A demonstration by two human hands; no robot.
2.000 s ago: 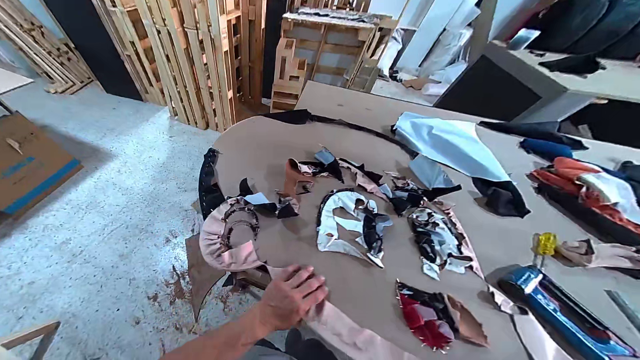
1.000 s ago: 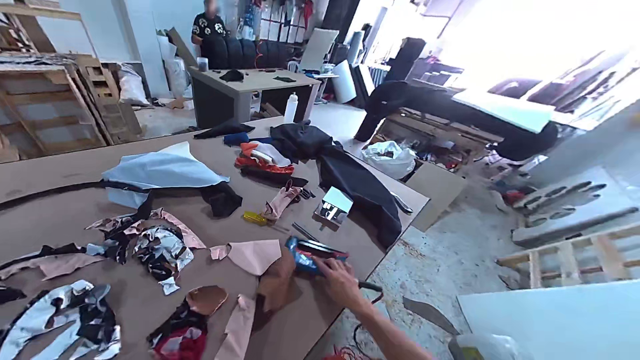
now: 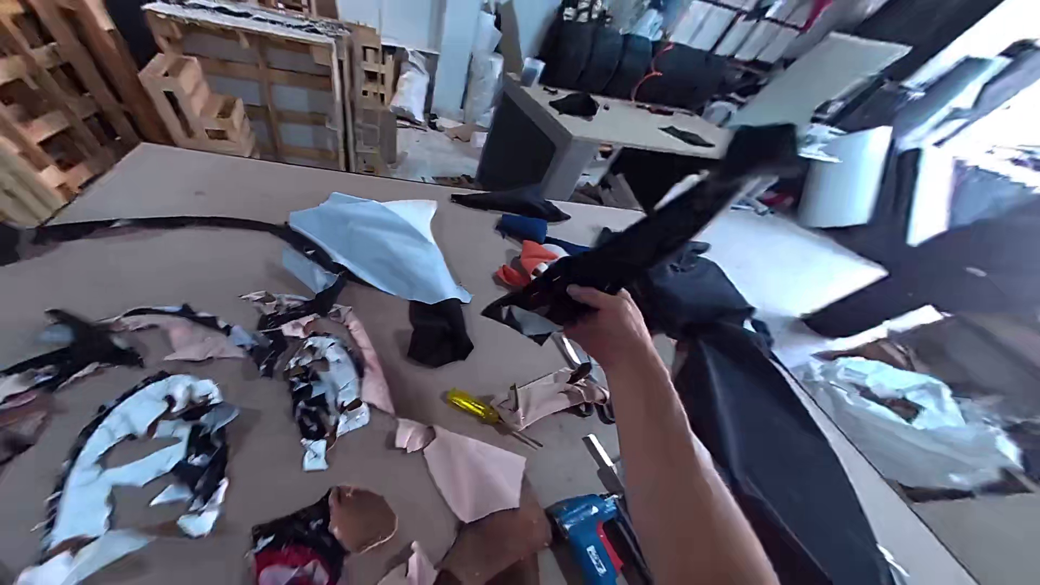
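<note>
My right hand (image 3: 605, 325) grips a long strip of black upholstery material (image 3: 642, 240), raised above the table and blurred toward its far end. Orange and white scraps (image 3: 528, 262) lie behind the strip. Below the hand are a pink scrap (image 3: 552, 398) and a screwdriver with a yellow handle (image 3: 474, 404). A blue staple gun (image 3: 587, 532) rests near the bottom, left of my forearm. A light blue piece (image 3: 374, 248) lies left of the hand. My left hand is out of view.
Torn pink, white and black scraps (image 3: 329, 386) cover the left of the table (image 3: 203, 183). Black sheet material (image 3: 780, 455) lies along its right edge. A plastic bag (image 3: 918, 422) is beyond that edge; wooden pallets (image 3: 49, 122) and another table (image 3: 626, 122) stand behind.
My right hand was on the blue staple gun a second ago; it has let go, moved farther across the table and taken hold of the black strip. The view has swung left.
</note>
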